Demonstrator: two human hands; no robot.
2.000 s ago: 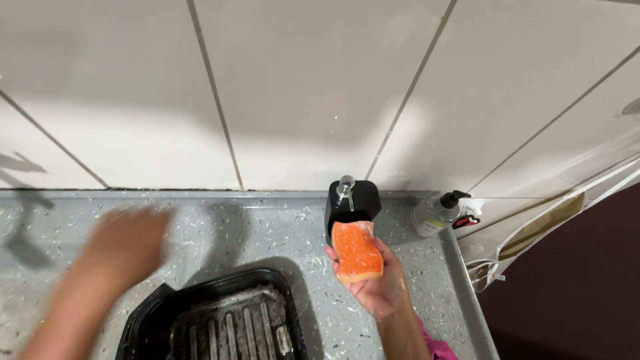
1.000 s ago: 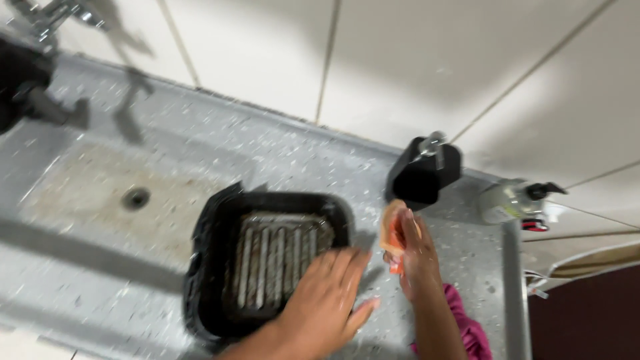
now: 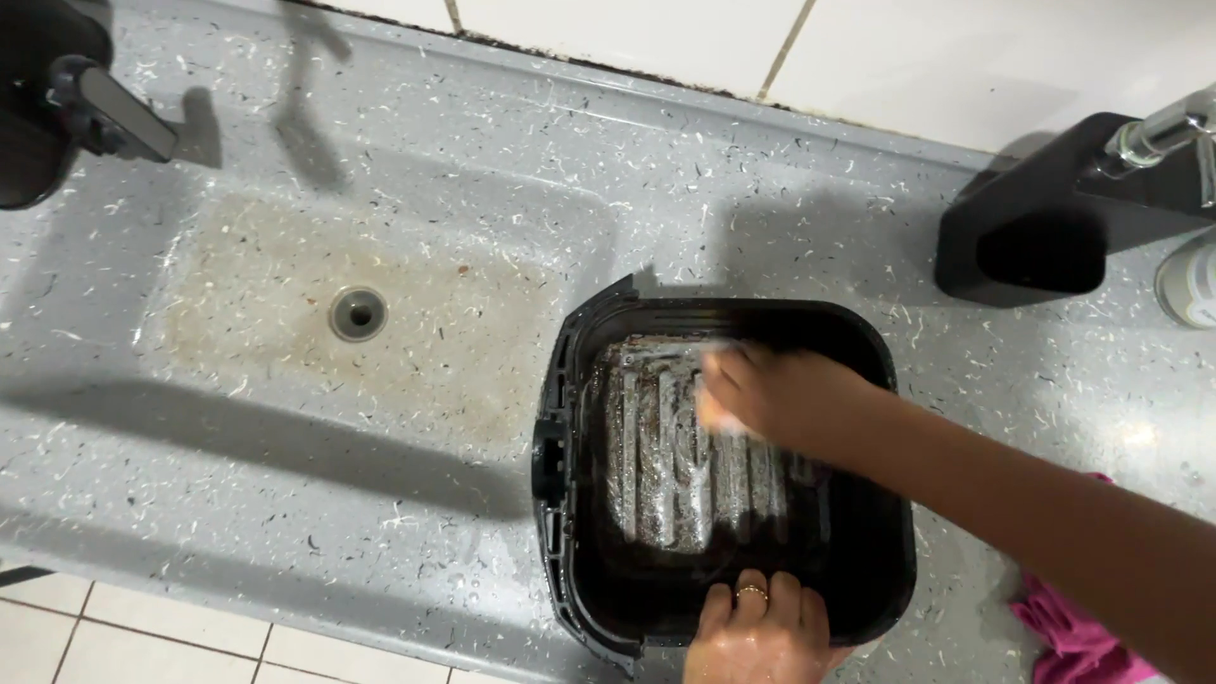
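Observation:
A black air fryer drawer [image 3: 902,570] stands beside the sink basin, its ribbed floor wet and streaked with suds. My right hand [image 3: 779,394], blurred by motion, reaches into it from the right and presses an orange sponge [image 3: 714,410] on the ribs. The sponge is mostly hidden under the fingers. At the near wall of the drawer, my left hand [image 3: 755,632], with a ring on one finger, grips the rim with its fingers over the edge.
Left of the drawer lies the grey speckled sink basin [image 3: 456,332] with its drain [image 3: 358,313]. A black soap dispenser [image 3: 1021,223] and part of a bottle [image 3: 1192,280] stand at back right. A pink cloth [image 3: 1073,617] lies near right, a black object with a handle [image 3: 123,109] at upper left.
My right hand has moved left with the sponge, from in front of the dispenser into the drawer. My left hand now holds the near rim. The view has turned down towards the sink.

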